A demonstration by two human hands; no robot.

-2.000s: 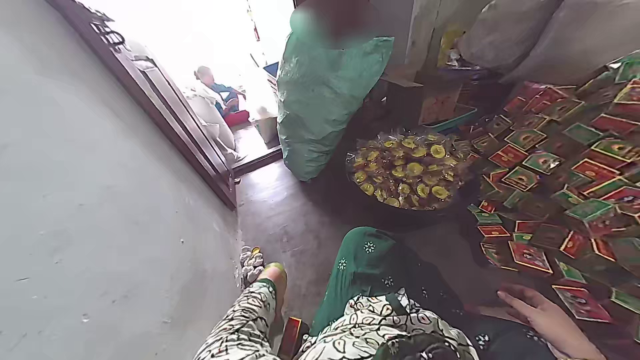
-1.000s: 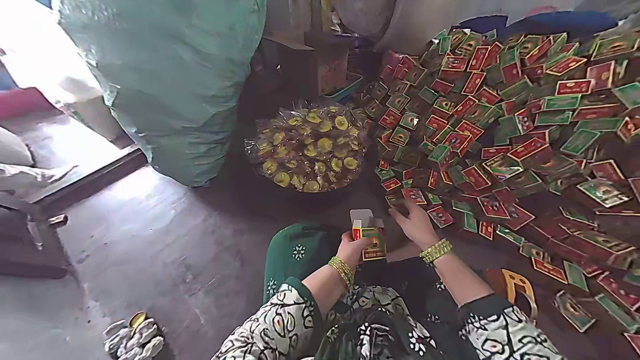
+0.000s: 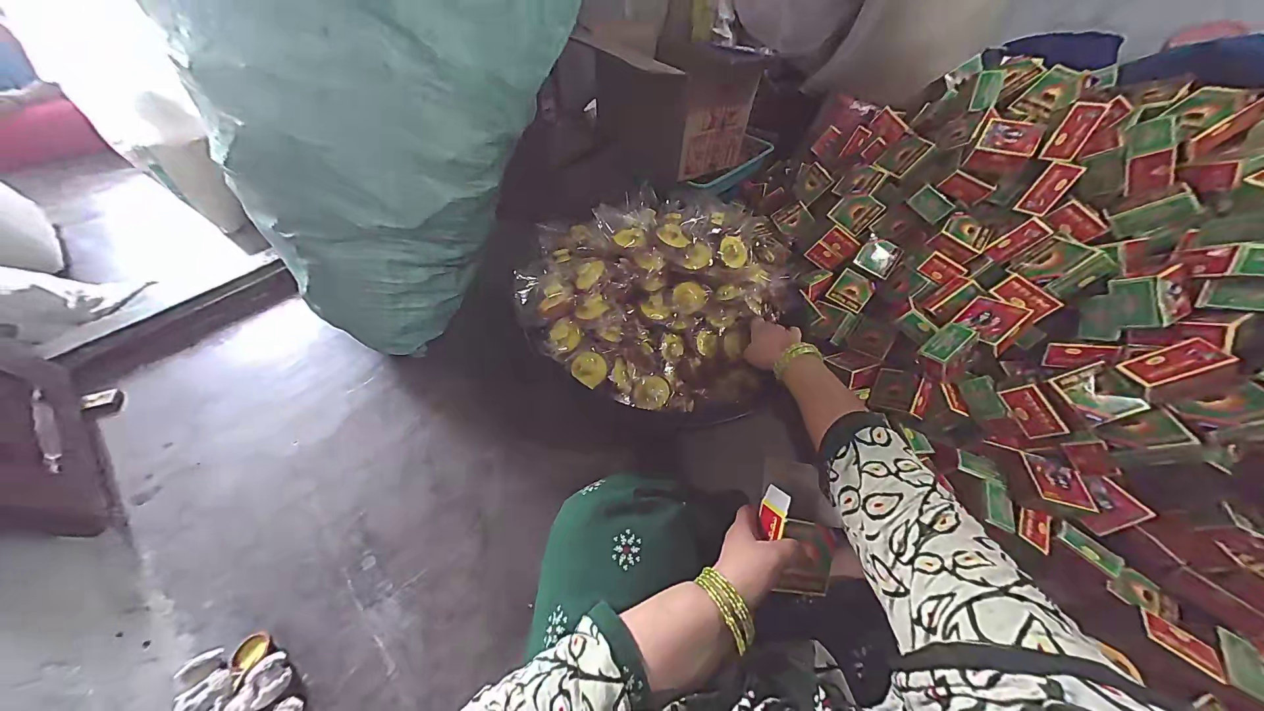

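Observation:
My left hand (image 3: 758,558), with yellow bangles at the wrist, holds a small red and green printed carton (image 3: 805,558) over my lap; a white flap of it stands up. My right hand (image 3: 772,346) reaches to the right edge of a heap of clear-wrapped packets with yellow round pieces (image 3: 657,296), piled in a dark round basin (image 3: 706,417). Its fingertips are partly hidden among the packets, so whether they grip one is unclear. Many red and green cartons (image 3: 1017,296) lie heaped on the right.
A large green sack (image 3: 365,168) stands left of the basin, near a doorway sill (image 3: 168,306). Behind the basin are a cardboard box (image 3: 681,114) and a teal tray (image 3: 741,168). A bundle of whitish items (image 3: 242,676) lies on the floor at lower left.
My right hand has moved from beside the carton at my lap up to the packets in the basin. The left hand still holds the carton. Two seconds ago the view was turned further left.

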